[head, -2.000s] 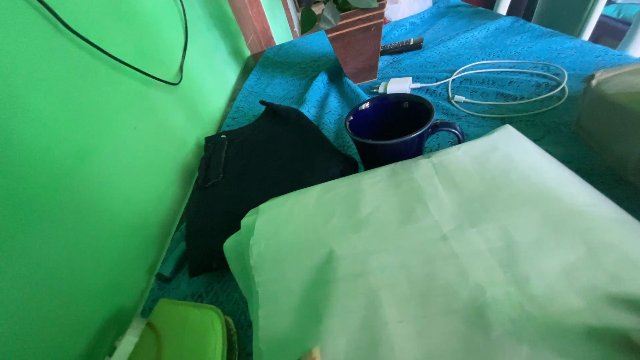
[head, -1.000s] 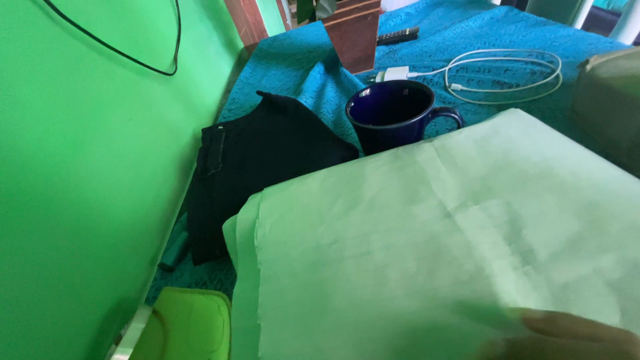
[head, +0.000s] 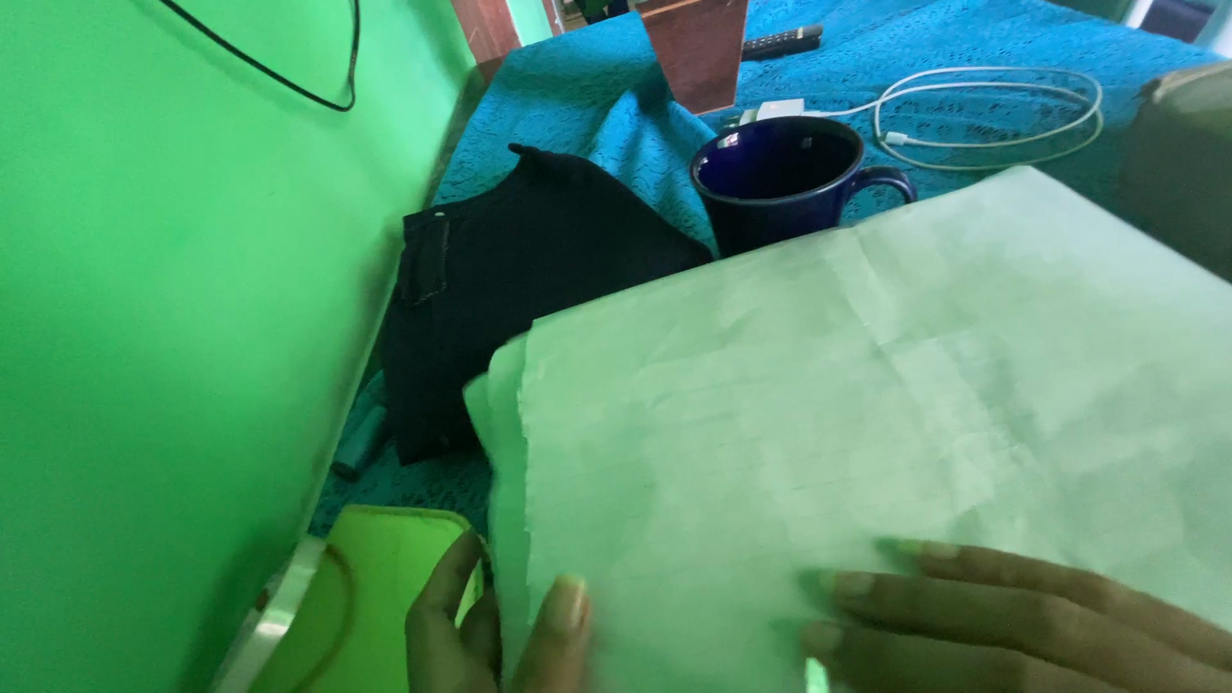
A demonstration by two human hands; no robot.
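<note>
Several layers of pale paper [head: 770, 423], lightly creased and with a ragged left edge, cover the lower right. My left hand [head: 496, 616] is at their lower left edge, thumb on top and fingers beyond the edge, the sheets between them. Flat on the paper at the lower right lies my right hand [head: 1011, 616], fingers stretched toward the left and holding nothing. A dark blue mug [head: 780, 183] stands just behind the paper's back edge. Folded black cloth [head: 539, 250] lies left of the mug, partly under the paper.
A green wall [head: 173, 337] runs along the left. On the blue tablecloth [head: 568, 87] are a white charger with cable [head: 780, 109], a remote control [head: 784, 43] and a wooden planter [head: 698, 53]. A yellow-green case [head: 385, 568] lies at the lower left, a dim bulky object [head: 1184, 164] at the right.
My left hand has come into view at the paper's left edge. My right hand, only blurred at the bottom edge a second ago, now shows more fully over the sheets.
</note>
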